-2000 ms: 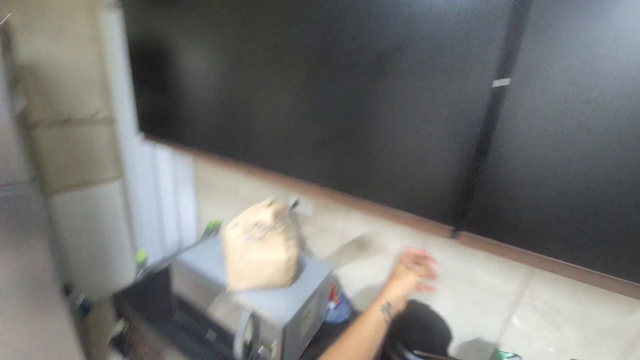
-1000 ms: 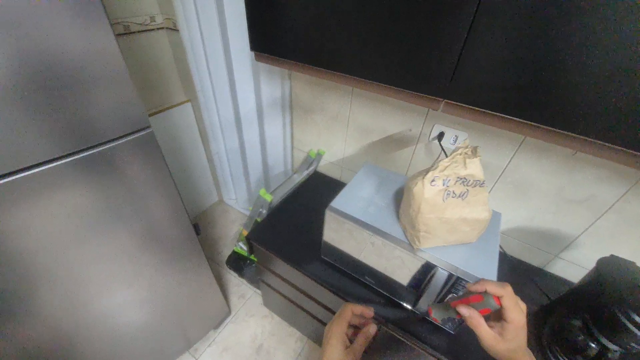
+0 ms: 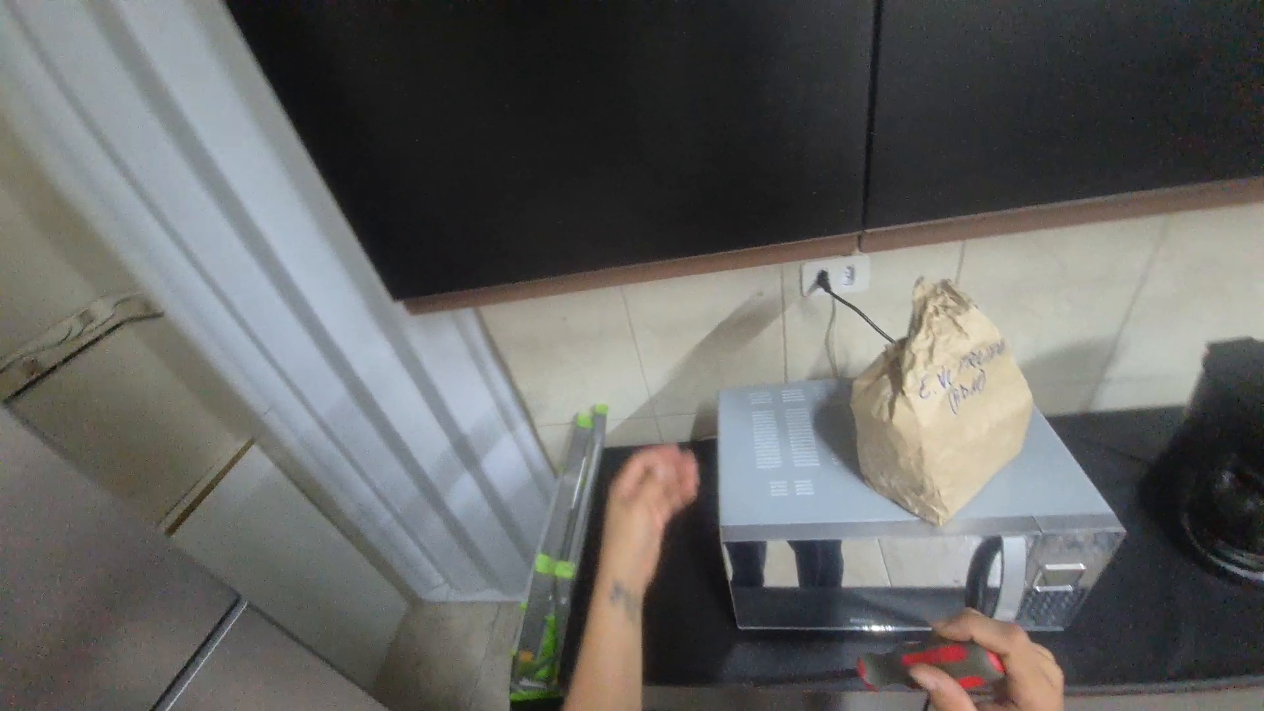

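Observation:
My left hand is raised over the black countertop, just left of the microwave oven. Its fingers are curled and blurred, and I cannot tell if anything is in them. At the lower right, my right hand grips a red and grey tool handle, perhaps a screwdriver's, in front of the microwave door. The rest of that tool is hidden or out of view. A folded brown paper bag with handwriting stands on top of the microwave.
Black wall cabinets hang above the counter. A plug sits in the wall socket. Grey bars with green tape lean at the counter's left end. A dark glossy appliance stands at the right, and part of a refrigerator shows lower left.
My left hand has moved away from near my right hand, to the left side of the microwave. The tool handle remains in my right hand. The view has shifted.

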